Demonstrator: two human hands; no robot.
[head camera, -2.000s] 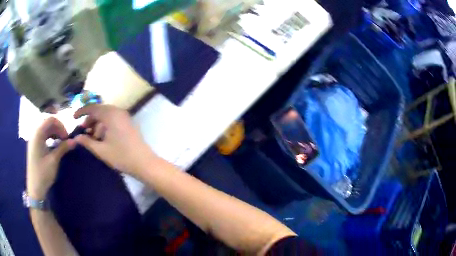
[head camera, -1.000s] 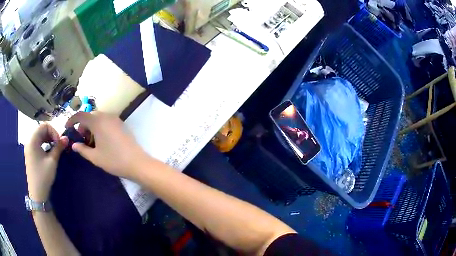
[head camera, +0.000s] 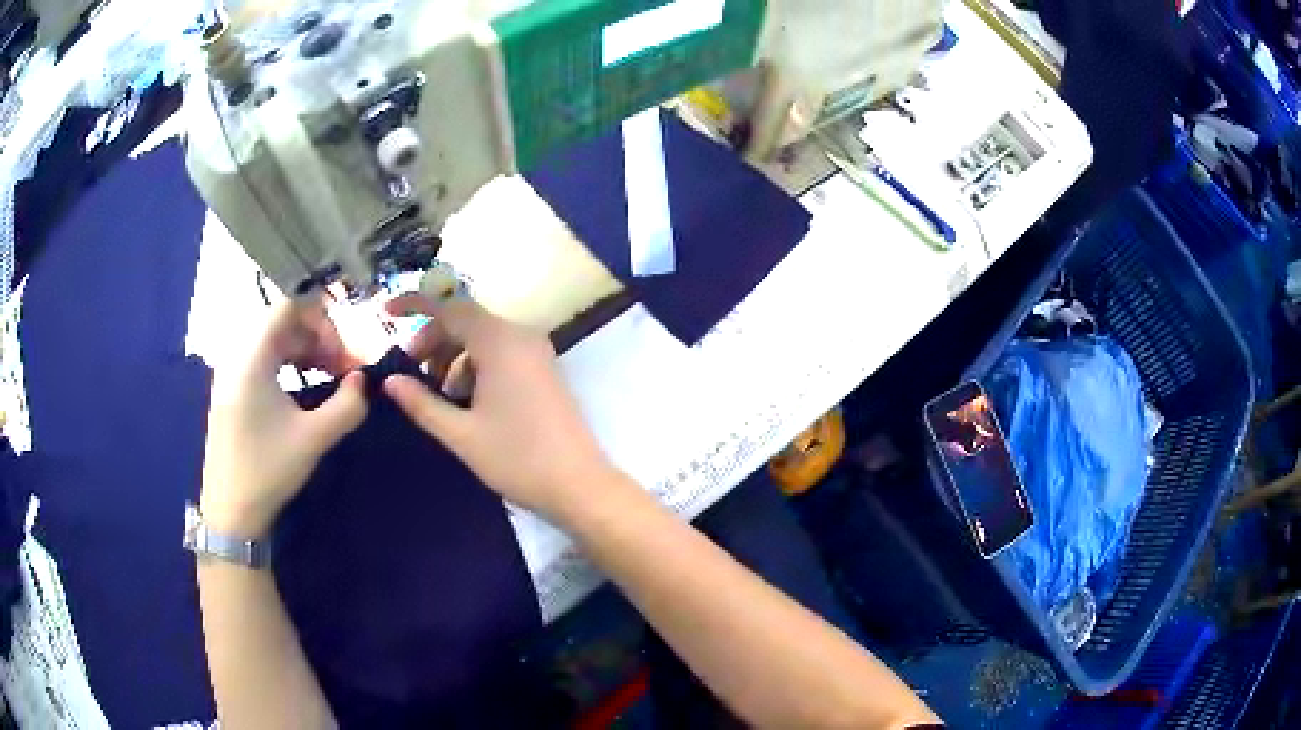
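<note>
A dark navy fabric panel hangs from my fingers over the table's front edge and my lap. My left hand pinches its top edge between thumb and fingers, just in front of the sewing machine head. My right hand pinches the same edge close beside it, with its index finger near the needle area. The presser foot and needle are mostly hidden by my fingers and too blurred to tell. More navy fabric spreads on the left.
A small navy piece with a white strip lies right of the head. A blue pen lies farther right. A dark blue basket holds a light-blue bag, with a lit smartphone at its edge.
The view has shifted, so the machine and table sit farther right and more navy fabric shows on the left. Both hands still pinch the panel edge, now raised and spread along it.
</note>
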